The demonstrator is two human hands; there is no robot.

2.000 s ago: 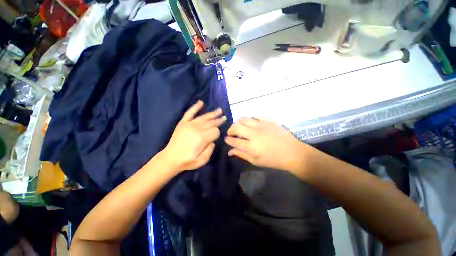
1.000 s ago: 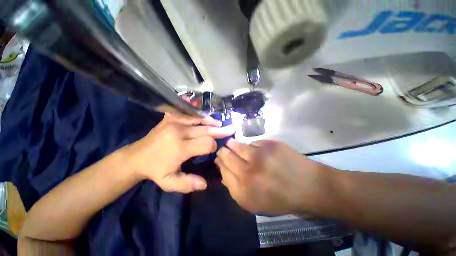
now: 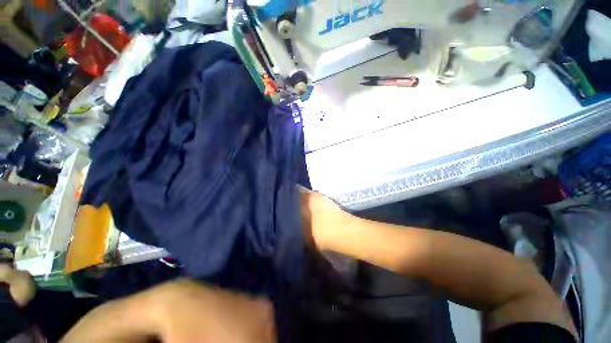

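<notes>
The navy garment (image 3: 194,154) lies bunched on the left of the machine table and hangs over its front edge; its upper right edge is at the lit needle area (image 3: 295,104) of the white sewing machine (image 3: 415,27). My right hand (image 3: 315,218) reaches into or under the garment near the table's front edge; its fingers are hidden by cloth. My left hand (image 3: 221,315) is low at the bottom of the picture, blurred, beside the hanging cloth; its fingers cannot be made out.
Thread snips (image 3: 392,81) lie on the machine bed. A ruled strip (image 3: 429,177) runs along the table front. A yellow-orange piece (image 3: 90,238) and plastic-wrapped clutter are at left. Grey cloth (image 3: 583,234) and a blue crate (image 3: 589,171) are at right. Part of another person's hand (image 3: 17,281) shows at far left.
The view has pulled back from the close-up at the needle. Both hands have left the needle area; the right is now partly under the cloth, and the left is down at the bottom edge.
</notes>
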